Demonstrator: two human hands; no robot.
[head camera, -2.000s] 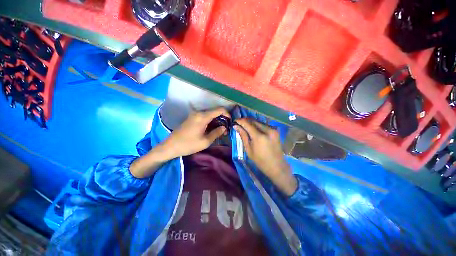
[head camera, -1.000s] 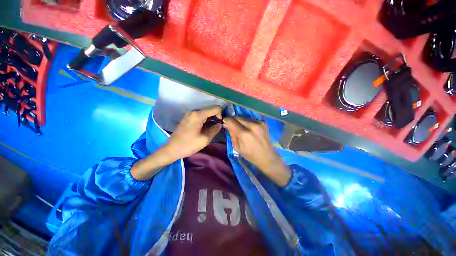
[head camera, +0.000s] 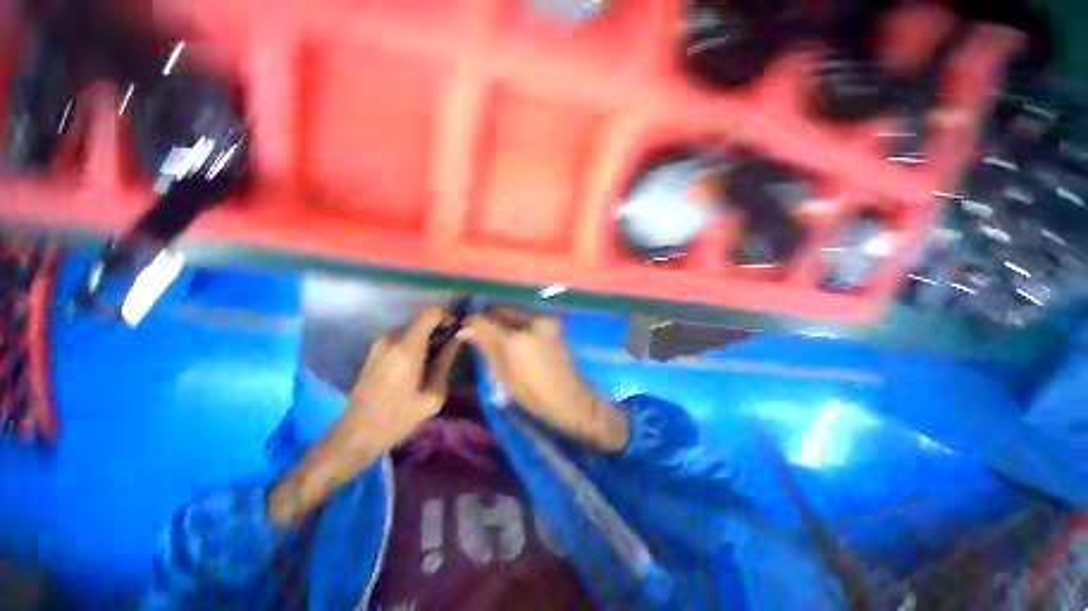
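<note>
The frame is blurred by motion. My left hand (head camera: 406, 364) and my right hand (head camera: 531, 364) meet over my lap, just below the bench edge. A small black watch part (head camera: 447, 331) is held mostly inside the left hand's fingers. The right hand's fingertips touch or pinch its end; whether they grip a separate strap is hidden. An orange-red foam tray (head camera: 447, 149) lies above the hands. In it are a round watch head with a pale face (head camera: 668, 215) and a dark watch (head camera: 185, 131) with a black strap sticking out over the edge.
A bright silver-framed piece (head camera: 153, 287) overhangs the bench's left edge. More black watches (head camera: 1014, 215) lie at the right on the green bench (head camera: 716, 313). A brown carton (head camera: 686, 339) is below the edge. Another red tray edge (head camera: 42, 346) with dark items is at far left.
The view has turned and shifted, so the tray lies more level and the hands appear lower and further left. The hands stay together on the black part.
</note>
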